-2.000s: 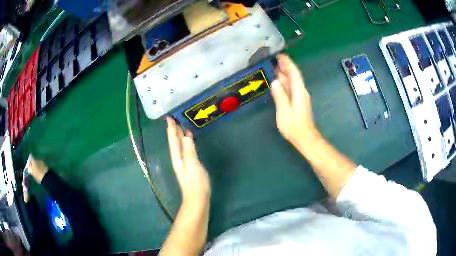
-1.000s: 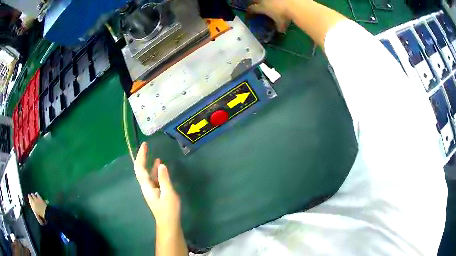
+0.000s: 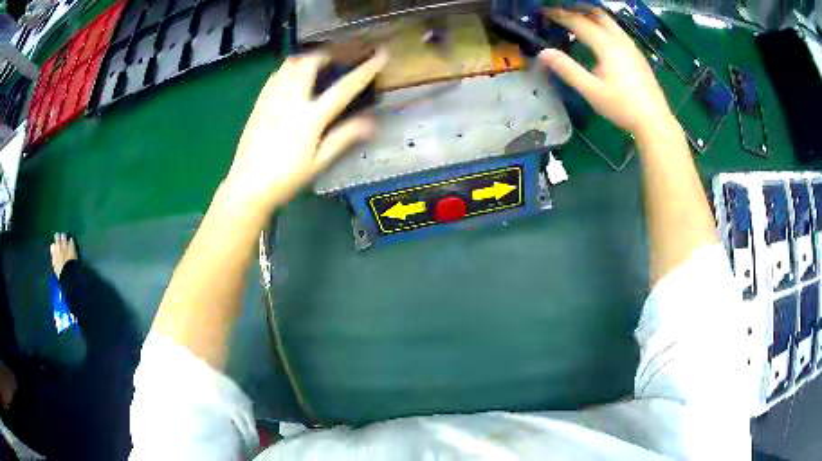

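The press nest [image 3: 433, 54], a tan bed with an orange edge, sits behind the silver base plate [image 3: 451, 117]. Below is the blue control box with a red button [image 3: 451, 209] between two yellow arrows. My left hand [image 3: 279, 126] is over the nest's left end, fingers spread around a dark part [image 3: 337, 79]; blur hides whether it grips it. My right hand [image 3: 613, 76] is at the nest's right end, with a dark blue phone frame [image 3: 534, 29] between thumb and fingers, partly hidden.
Loose phone frames [image 3: 712, 101] lie on the green mat at upper right. A white blister tray [image 3: 759, 297] stands at right. Black [image 3: 180, 49] and red [image 3: 72, 72] trays are upper left. A hose [image 3: 281, 333] runs down the mat. Another person's hand [image 3: 62, 254] shows at left.
My left hand has moved up from beside the control box to the nest. My right hand has come back from the upper right towards the nest with a dark part. The nest is more exposed.
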